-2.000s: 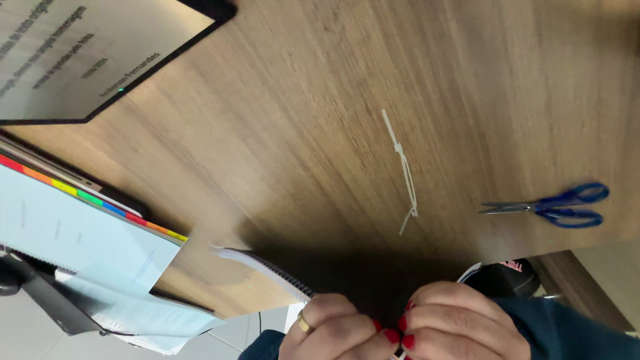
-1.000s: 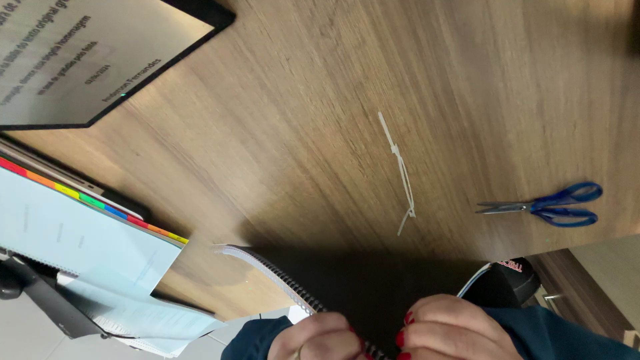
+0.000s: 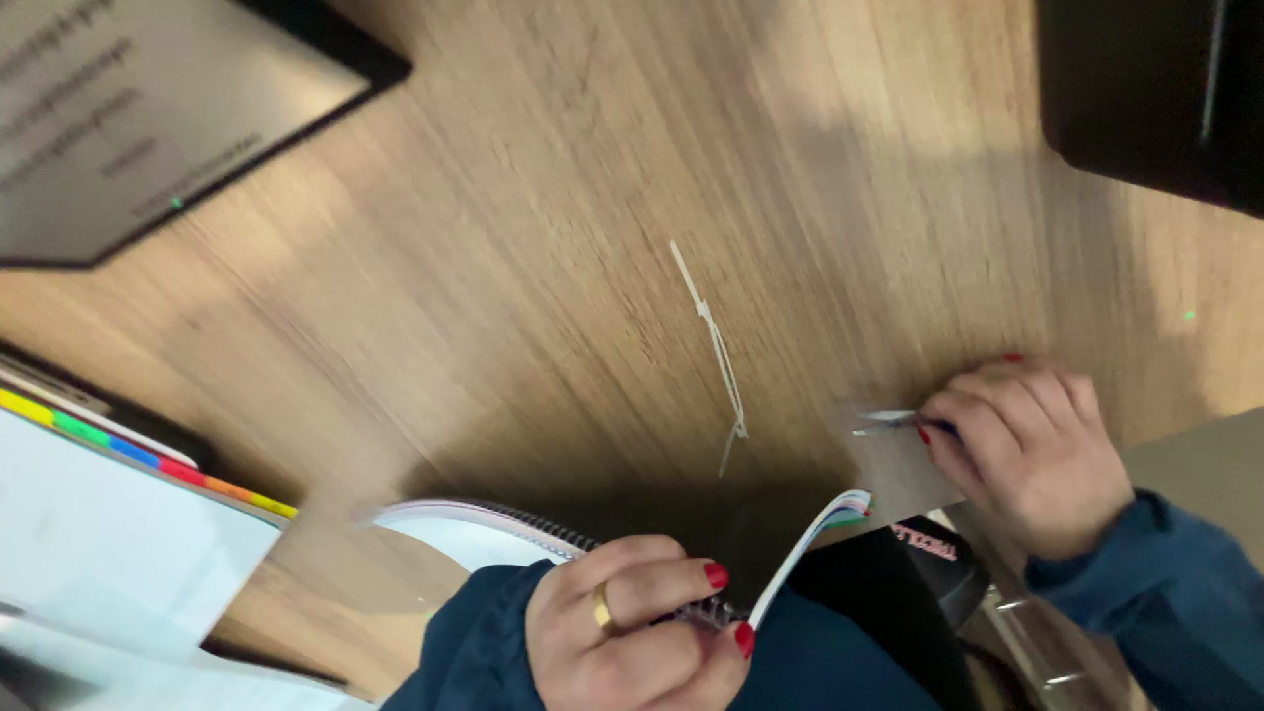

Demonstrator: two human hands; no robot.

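My left hand (image 3: 632,622), with a gold ring, grips the coil binding of a spiral-bound notebook (image 3: 484,523) at the desk's near edge. The notebook's pages curve out on both sides of the hand. At the right, my right hand (image 3: 1027,444) is closed over the handles of a pair of scissors (image 3: 887,423); only the blurred blades show, pointing left. Between the hands and farther up the desk lies a thin white zip tie or strip (image 3: 719,346), looped along its middle, touched by neither hand.
A black-framed plaque (image 3: 197,148) bearing writing lies at the upper left. Papers with colored tab dividers (image 3: 138,454) are at the left. A black object (image 3: 1155,99) occupies the upper right corner. Below the wooden desk (image 3: 553,247), a black item with red lettering (image 3: 933,543) shows.
My right hand has left the notebook's binding, moved right and taken hold of the scissors, which lay on the desk before. My left hand remains at the binding. The view has shifted.
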